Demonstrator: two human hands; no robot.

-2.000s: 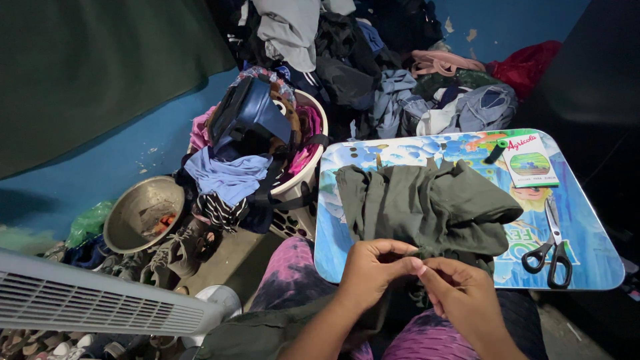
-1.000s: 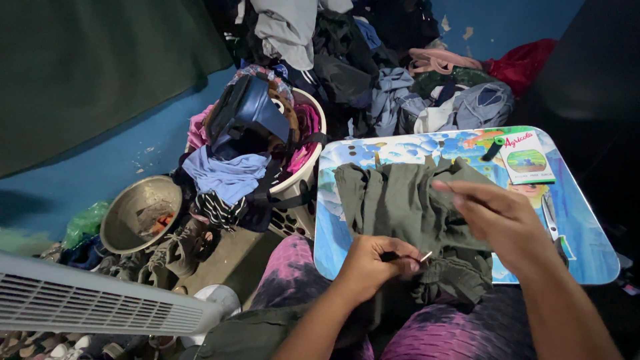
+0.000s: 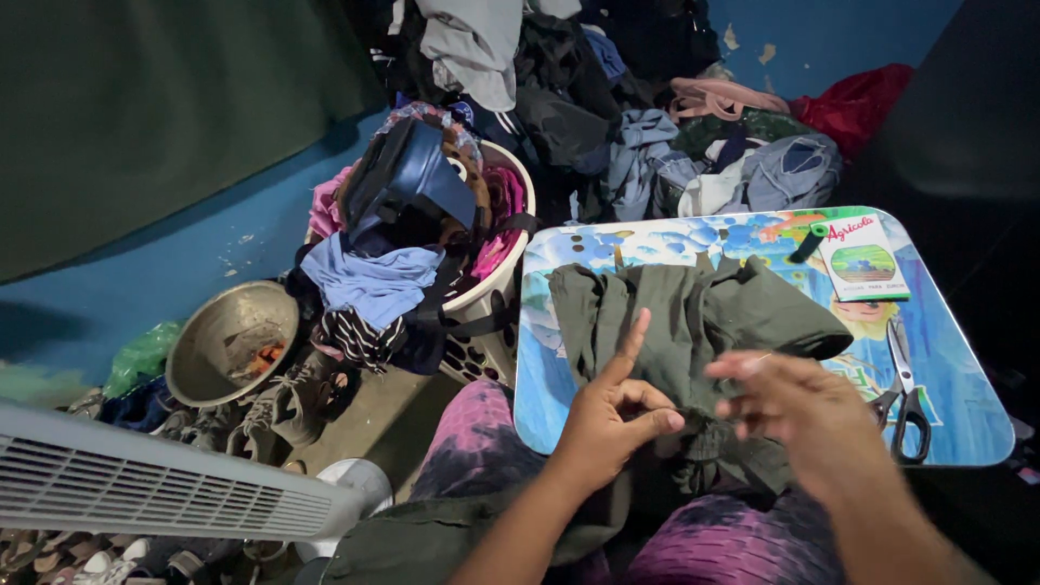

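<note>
Over the dark green cloth garment (image 3: pixel 650 309), my left hand (image 3: pixel 621 410) has its index finger raised and its thumb near the curled fingers; whether anything is between them cannot be told. To its right, my blurred right hand (image 3: pixel 788 398) has thumb and index finger together, with a thin, light needle or thread faintly visible there. The garment lies bunched on a lap tray (image 3: pixel 540 390) with a printed picture and hangs toward my lap. Black-handled scissors (image 3: pixel 902 390) rest on the tray's right side. A needle packet (image 3: pixel 865 258) and a dark green thread spool (image 3: pixel 808 242) lie near its top edge.
A white laundry basket (image 3: pixel 520 211) heaped with clothes stands left of the tray. A metal bowl (image 3: pixel 231 345) and shoes (image 3: pixel 301 398) are farther left. A white fan (image 3: pixel 162 479) crosses the lower left. Clothes (image 3: pixel 642 154) are piled beyond the tray.
My hands were together at the garment's near edge, then the right one rose away to the right. Now it is lower, beside my left hand, whose index finger has straightened upward.
</note>
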